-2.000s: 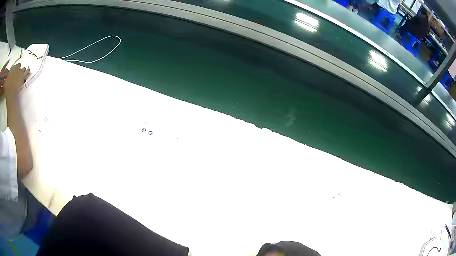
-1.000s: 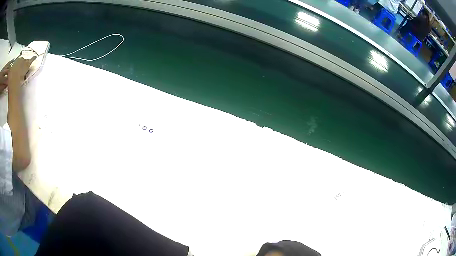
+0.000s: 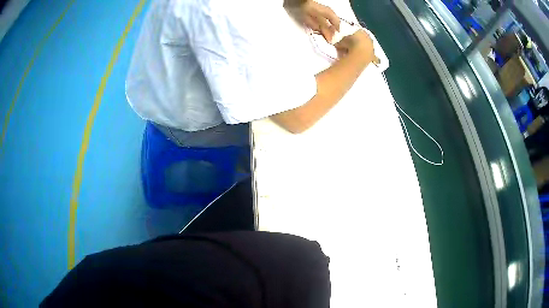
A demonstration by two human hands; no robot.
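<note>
Neither of my hands is in view. A dark fabric shape [image 3: 198,271], seemingly my own clothing, fills the bottom. The white worktable [image 3: 343,198] runs up the middle. At its far end, another person's two hands work on a pale part [image 3: 381,60] with thin dark and reddish wires by it. Their fingers partly cover it. A white cord [image 3: 442,157] trails over the table edge and forms a loop on the green belt.
The person in a white shirt [image 3: 223,66] sits on a blue stool [image 3: 192,174] left of the table. The blue floor [image 3: 36,168] has yellow lines. The green belt [image 3: 451,222] with a grey rail [image 3: 481,162] runs along the right. Boxes [image 3: 514,75] and stools stand beyond.
The view has swung left, bringing the neighbour's body, stool and floor into view. The neighbour, part and cord loop appear nearer the middle and right. My hands are out of view throughout.
</note>
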